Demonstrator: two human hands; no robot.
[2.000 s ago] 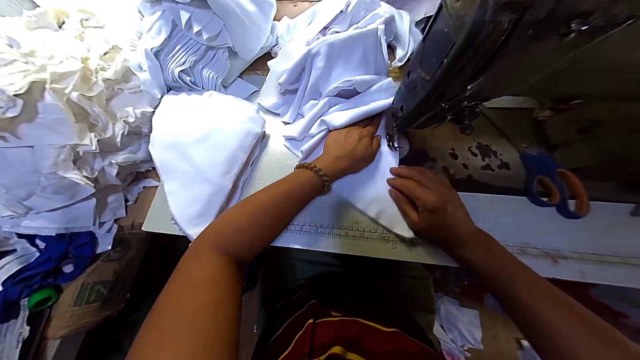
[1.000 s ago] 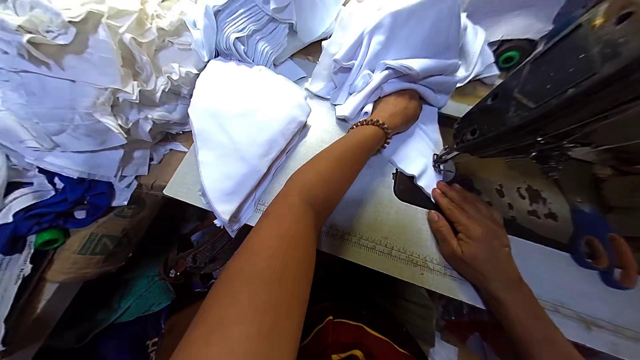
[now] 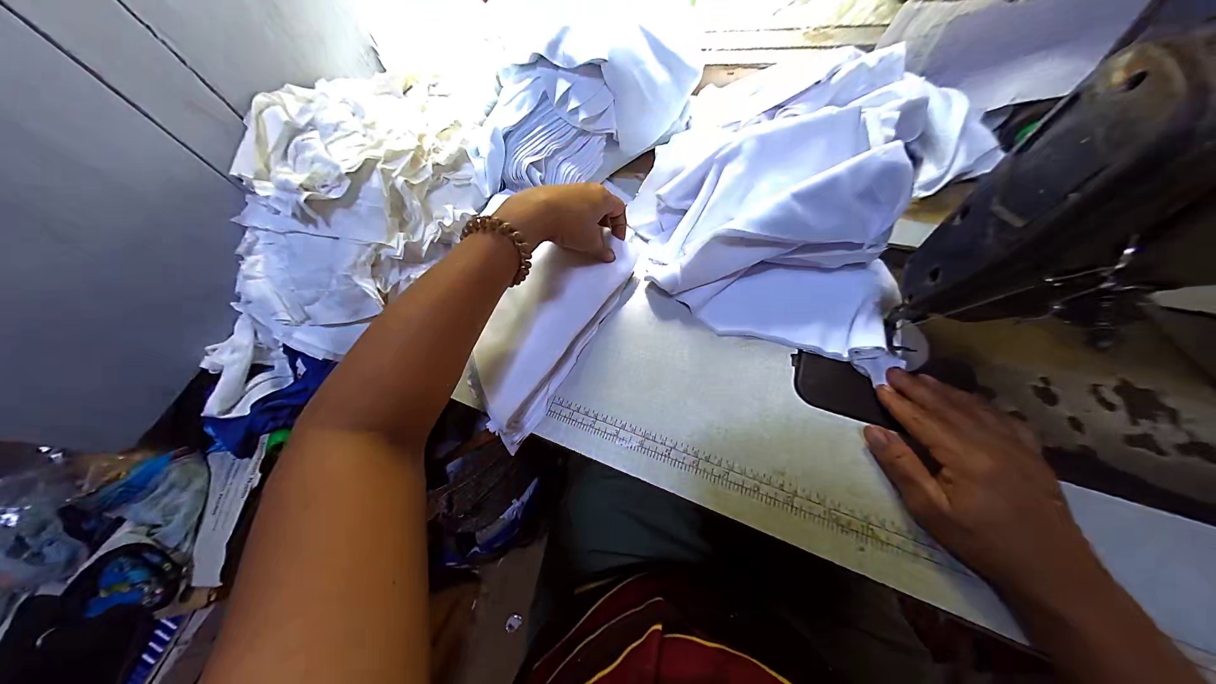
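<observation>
My left hand (image 3: 575, 220), with a beaded bracelet at the wrist, pinches the upper right corner of a stack of white fabric panels (image 3: 541, 332) at the table's left end. The fingertips of my right hand (image 3: 959, 465) rest on the narrow end of a white cloth (image 3: 798, 304), just in front of the needle of a dark sewing machine (image 3: 1054, 190). That cloth runs up and back into a loose, crumpled heap between the stack and the machine. Its end lies partly over a dark plate (image 3: 836, 385) set in the sewing table (image 3: 684, 399).
Cream and white fabric scraps (image 3: 323, 209) are heaped at the left, beside folded white pieces (image 3: 551, 142). A ruler scale (image 3: 722, 465) runs along the table's front edge. Blue cloth (image 3: 271, 404) and plastic bags (image 3: 123, 503) lie lower left, near a grey wall (image 3: 104, 218).
My left hand has left the cloth by the machine and moved left to the stack of panels. My right hand stays near the needle. The view has swung left.
</observation>
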